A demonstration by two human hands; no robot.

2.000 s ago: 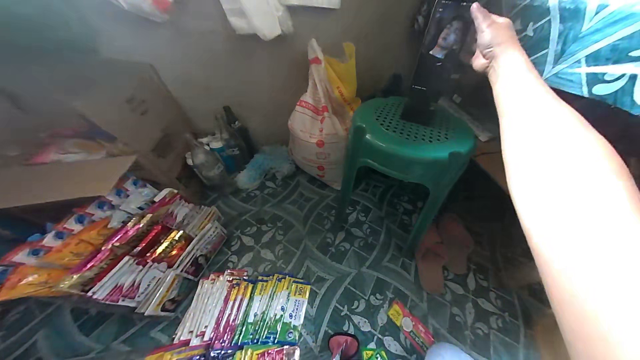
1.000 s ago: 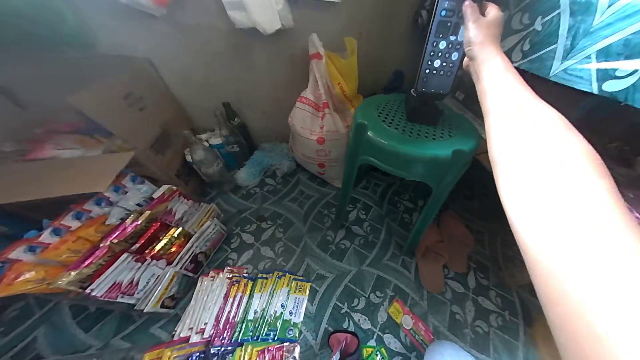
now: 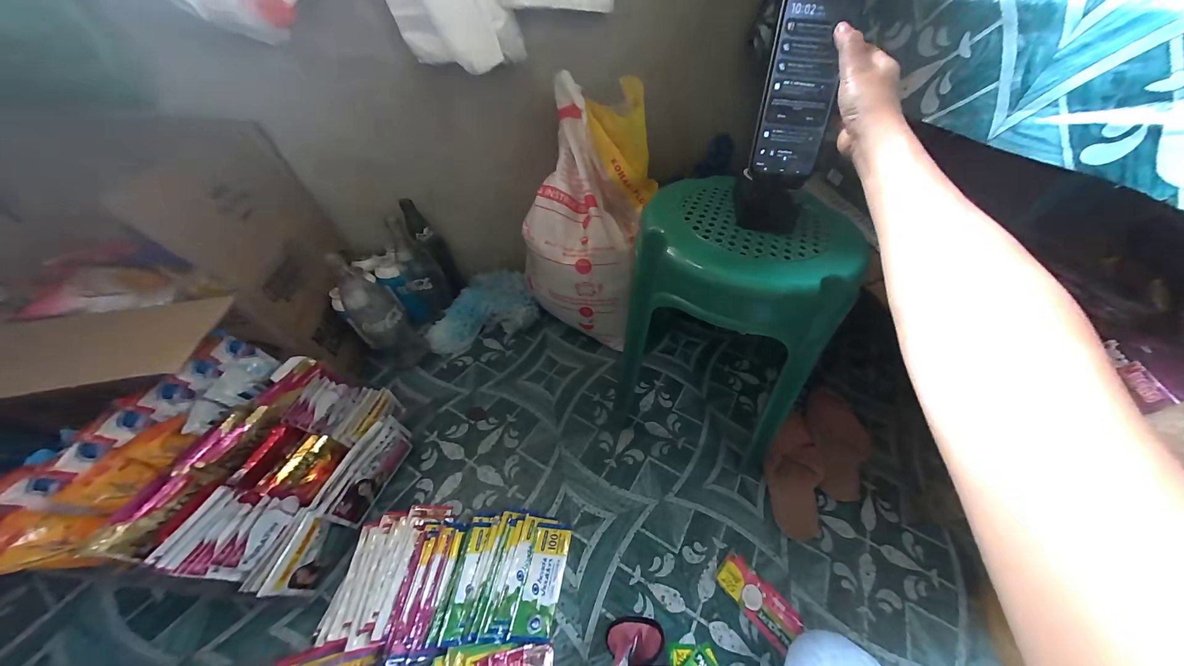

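Observation:
My right hand (image 3: 868, 88) reaches up at the top right, its thumb at the right edge of a smartphone (image 3: 797, 92) whose screen is lit with a list of notices. The phone stands upright above a small black stand (image 3: 768, 205) on a green plastic stool (image 3: 740, 268); whether my fingers grip the phone or only touch it cannot be told, as they are partly hidden. My left hand is out of view. Rows of sachets (image 3: 499, 583) lie on the patterned floor at the bottom, with more sachets and packets (image 3: 250, 481) at the left.
A tied plastic bag (image 3: 578, 240) and glass bottles (image 3: 370, 310) stand by the wall. An open cardboard box (image 3: 111, 342) is at the left. Pink slippers (image 3: 814, 458) lie beside the stool; a red packet (image 3: 758, 601) and a round pink-and-black object (image 3: 635, 638) are nearer.
The phone screen went from a picture of a person to a keypad-like display, and now shows a list. My right hand has moved slightly lower along the phone's right side.

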